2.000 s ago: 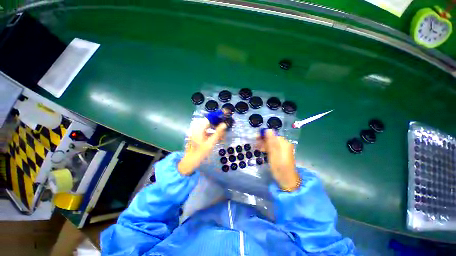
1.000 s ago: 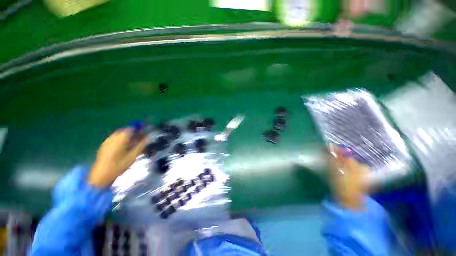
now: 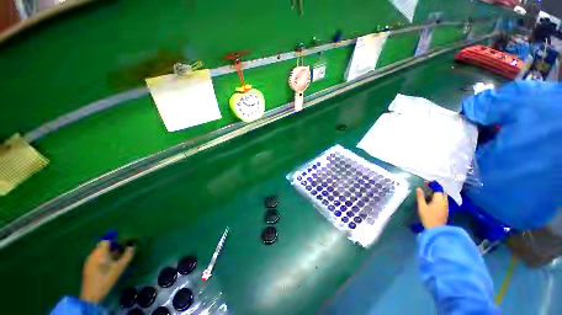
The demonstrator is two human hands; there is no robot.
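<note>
My left hand (image 3: 105, 269), blurred at the lower left with a blue finger cot, holds a dark round piece (image 3: 127, 245) at its fingertips above the green mat. Larger glossy black round pieces (image 3: 167, 277) lie on clear plastic (image 3: 212, 306), cut off by the bottom edge. A white pointed tool with a red end (image 3: 215, 253) lies right of them. Three black rounds (image 3: 272, 216) lie in a column beyond it. My right hand (image 3: 433, 208), with a blue finger cot, is right of the small-parts tray (image 3: 385, 216), beside the white sheet; whether it holds anything is unclear.
The white sheet (image 3: 419, 136) lies on the green bench (image 3: 154, 203) behind the tray. A person in a blue smock (image 3: 524, 154) is close at the right. Papers (image 3: 183, 101), an apple-shaped clock (image 3: 248, 104) and a small pink fan-like item (image 3: 299, 83) hang along the green partition.
The view has swung right, bringing the white sheet and the other person into sight. My right hand has moved from the plastic to beyond the tray's right side. The small disc rows have left view.
</note>
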